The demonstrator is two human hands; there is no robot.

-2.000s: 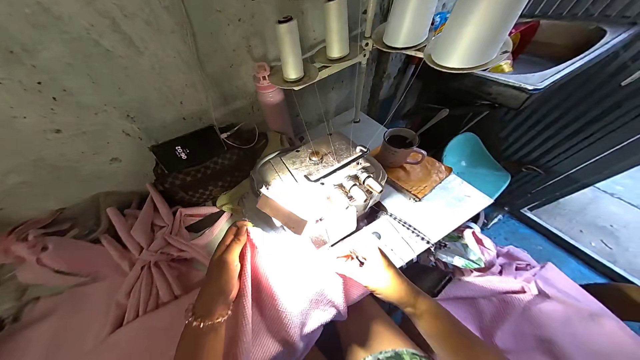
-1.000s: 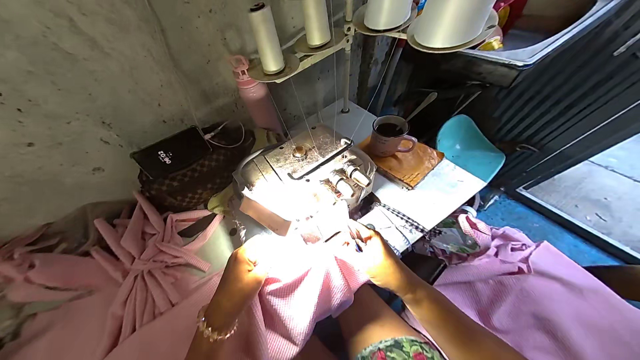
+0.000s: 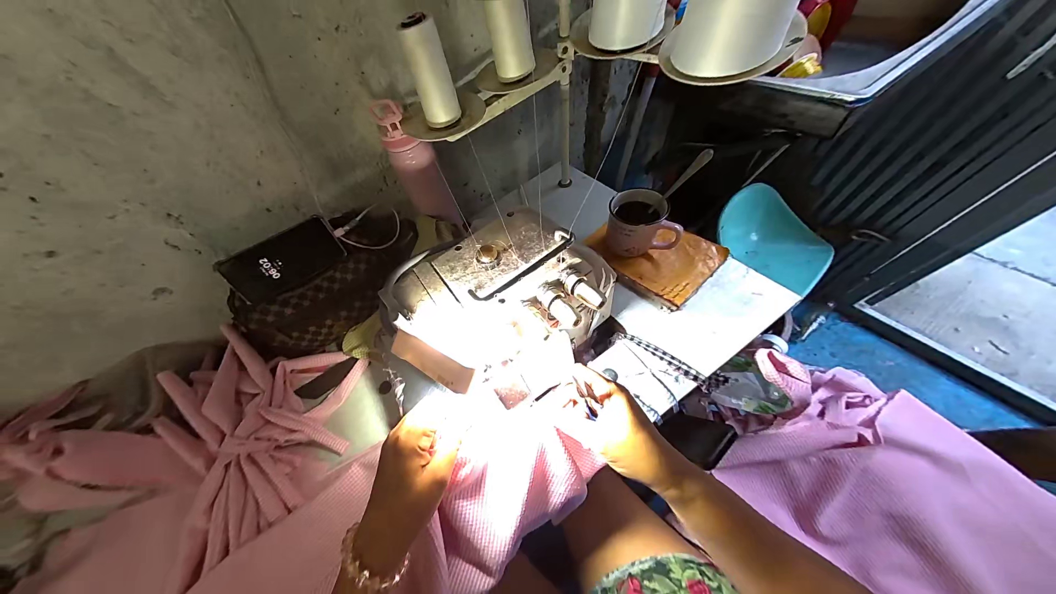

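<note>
An overlock sewing machine point(image 3: 470, 272) with several threads running down to it stands in front of me, its front washed out by bright light. Pink textured fabric point(image 3: 511, 487) hangs from its sewing area towards my lap. My left hand point(image 3: 417, 450), with a bead bracelet at the wrist, grips the fabric's left part just before the machine. On the right side of the cloth, close to the presser area, my right hand point(image 3: 610, 421) has bent fingers around the fabric edge and a small dark tool, perhaps thread snips. Glare hides the fingertips and the needle.
Thread cones point(image 3: 433, 74) stand above on a rack. A mug of dark liquid point(image 3: 639, 223) with a spoon rests on a brown packet point(image 3: 685, 264) at the right. Behind are a pink bottle point(image 3: 421, 173) and a phone point(image 3: 280, 256) on a checkered bag. Pink cloth lies on both sides.
Since two seconds ago, my left hand has moved in closer to my right hand at the machine's front, and the fabric between them has bunched up. The view has shifted slightly.
</note>
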